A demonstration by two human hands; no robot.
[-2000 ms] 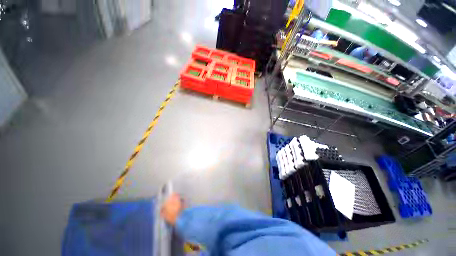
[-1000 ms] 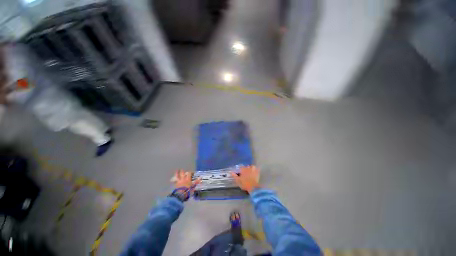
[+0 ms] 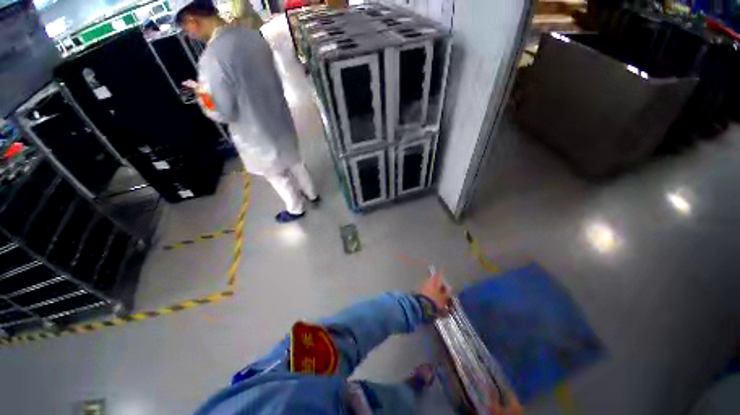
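Note:
The platform trolley has a flat blue deck [image 3: 527, 328] at the lower right, with nothing on it. Its handle [image 3: 471, 348] is wrapped in shiny clear film and runs slantwise along the deck's near side. My left hand [image 3: 436, 292] is closed around the handle's far end, with a dark band at the wrist. My right hand [image 3: 505, 405] is on the handle's near end, partly cut off by the bottom edge and blurred. My left blue sleeve carries a red and yellow badge.
A grey panelled stack [image 3: 389, 113] stands ahead beside a white wall edge [image 3: 471, 105]. A person [image 3: 247, 97] stands left of it. Black totes [image 3: 142, 105] and a wire rack cart [image 3: 49, 243] are at the left. A big grey bin [image 3: 600, 105] is at the upper right.
The view has swung left, so the person and grey stack now show near the centre. The trolley has shifted to the lower right of the picture. Both hands remain on its handle.

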